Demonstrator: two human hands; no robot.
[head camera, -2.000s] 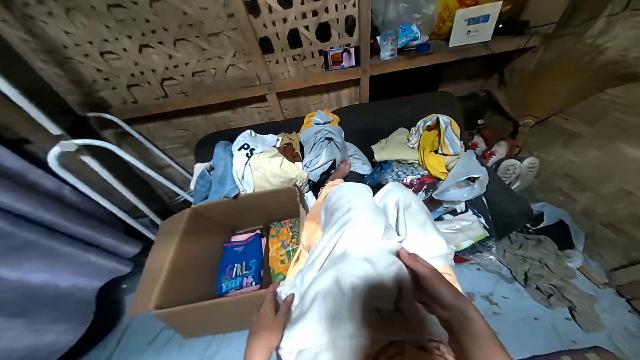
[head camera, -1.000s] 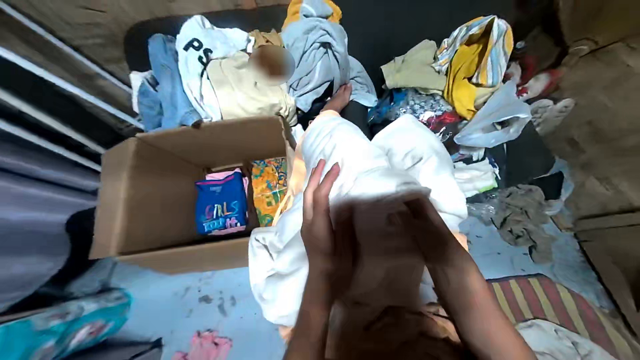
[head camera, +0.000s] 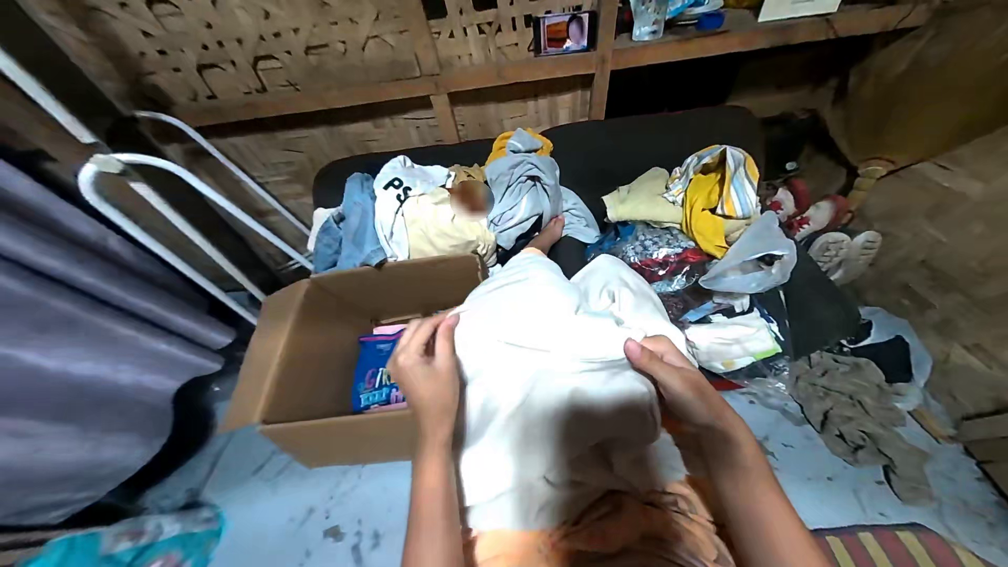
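A white cloth garment (head camera: 543, 354) lies spread over the person's lap and legs. My left hand (head camera: 429, 358) pinches its left edge between thumb and fingers, beside the cardboard box. On the right, my right hand (head camera: 669, 370) grips the opposite edge with the thumb on top. An open cardboard box (head camera: 339, 441) stands to the left of the lap, with a folded blue garment (head camera: 374, 370) with printed letters inside, partly hidden by my left hand.
Behind the lap, a dark seat (head camera: 630, 134) bears a grey garment (head camera: 524, 197), jeans (head camera: 354, 224) and yellow cloth (head camera: 705, 209). A plastic bag (head camera: 752, 256) and shoes (head camera: 843, 252) are at the right. A white metal frame (head camera: 189, 173) and a grey curtain (head camera: 87, 331) stand left.
One second ago both hands were over the middle of the white garment; now they are apart, holding its left and right edges. The view has tilted up.
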